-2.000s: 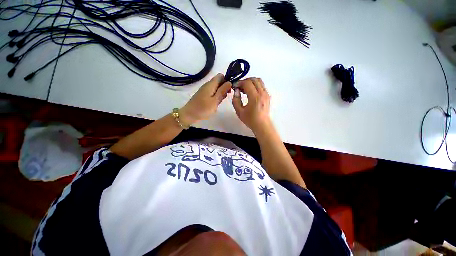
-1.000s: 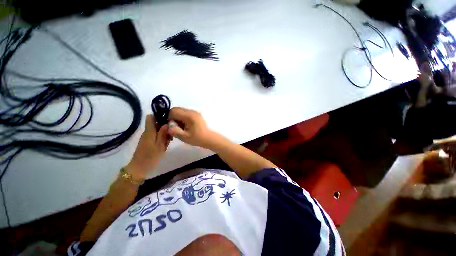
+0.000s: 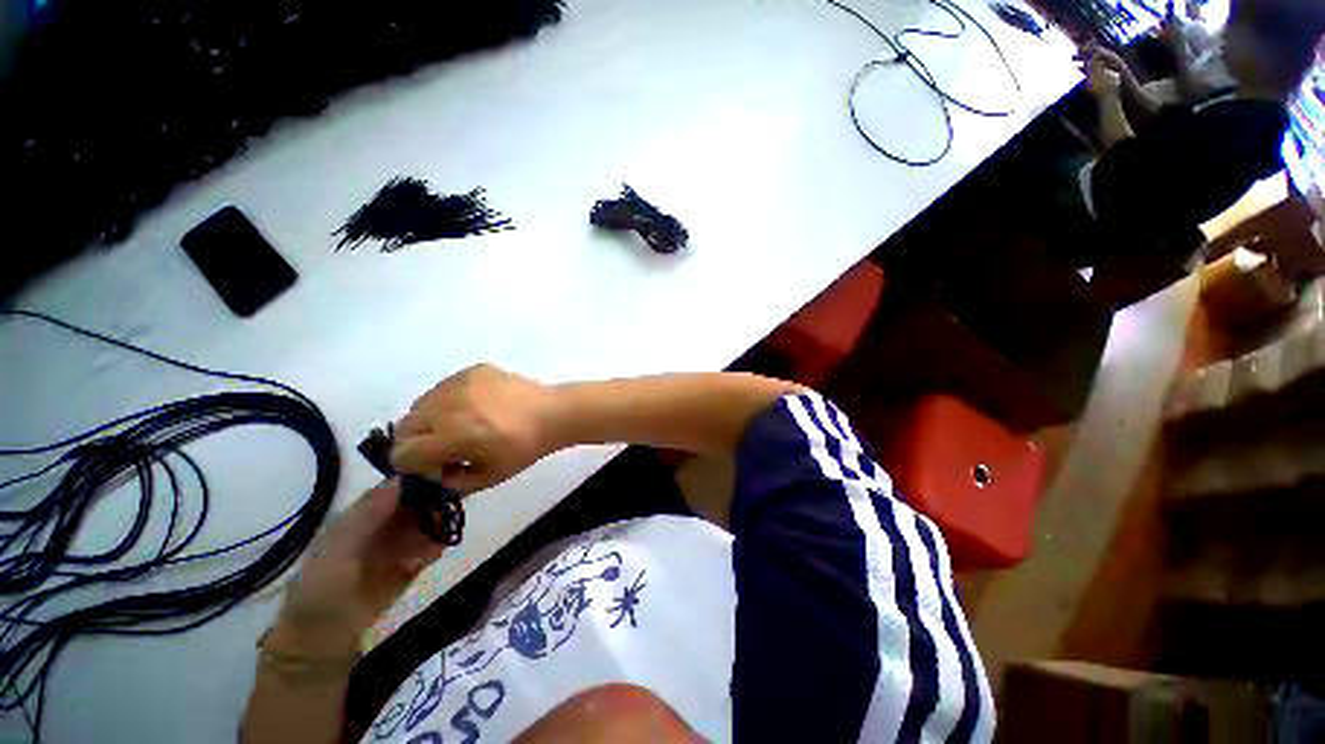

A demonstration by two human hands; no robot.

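Note:
A short black cable hank (image 3: 432,509) is held between my two hands near the table's front edge. My left hand (image 3: 349,560) grips it from below and the left, slightly blurred. My right hand (image 3: 472,425) is on its upper part, fingers bent around it; a twist tie cannot be made out. Loose black cables (image 3: 313,451) lie in wide loops at the left. A pile of black twist ties (image 3: 422,215) lies beyond my hands. One tied bundle (image 3: 639,221) lies to its right.
A phone (image 3: 238,260) lies left of the twist ties. A large black heap (image 3: 218,102) covers the far left. A thin looped cable (image 3: 904,109) lies far right. Red stools (image 3: 962,480) stand beside the table. A person in dark clothing (image 3: 1184,175) is at the upper right.
The view has swung right, bringing the large heap and the person in. The hank has turned in my hands, its loop now pointing down toward me, and my right hand has moved over it.

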